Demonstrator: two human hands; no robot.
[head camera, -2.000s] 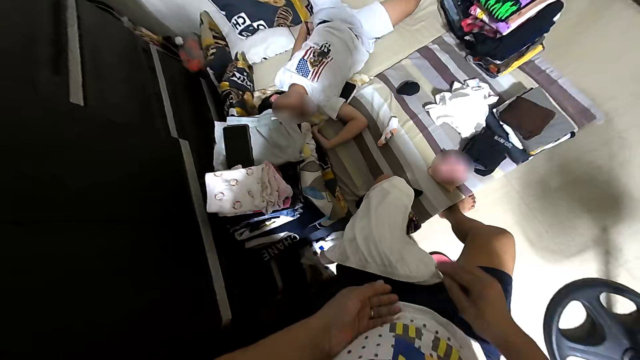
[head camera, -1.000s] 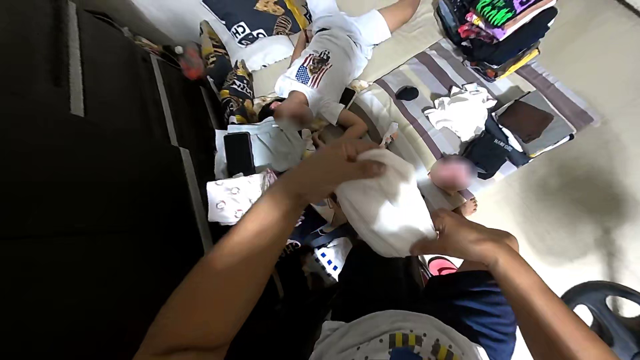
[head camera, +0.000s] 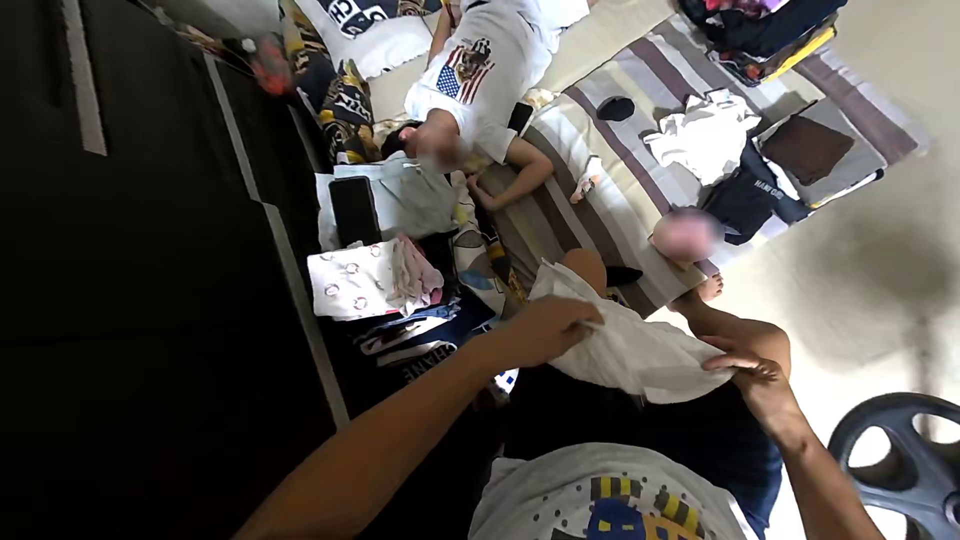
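A white cloth garment (head camera: 637, 352) is stretched between my two hands above my lap. My left hand (head camera: 555, 330) grips its left edge, fingers curled over the fabric. At the lower right corner, my right hand (head camera: 746, 371) pinches the cloth between thumb and fingers. Left of my left hand lie a folded white-and-pink printed cloth (head camera: 356, 281) and a stack of dark folded clothes (head camera: 420, 345). Behind them a black smartphone (head camera: 355, 211) rests on folded light-blue clothing (head camera: 416, 199).
A person (head camera: 480, 82) in a white shirt lies on the mattress at the top. On the striped sheet (head camera: 592, 217) are a crumpled white garment (head camera: 705, 135), a folded brown cloth (head camera: 808, 148) and a tall clothes pile (head camera: 765, 37). A dark cabinet (head camera: 150, 300) fills the left; a grey wheel-like object (head camera: 900, 465) stands lower right.
Two seconds ago the white garment lay over my knee with my left hand open below it. Both hands then raised it, and now hold it lower, spread sideways.
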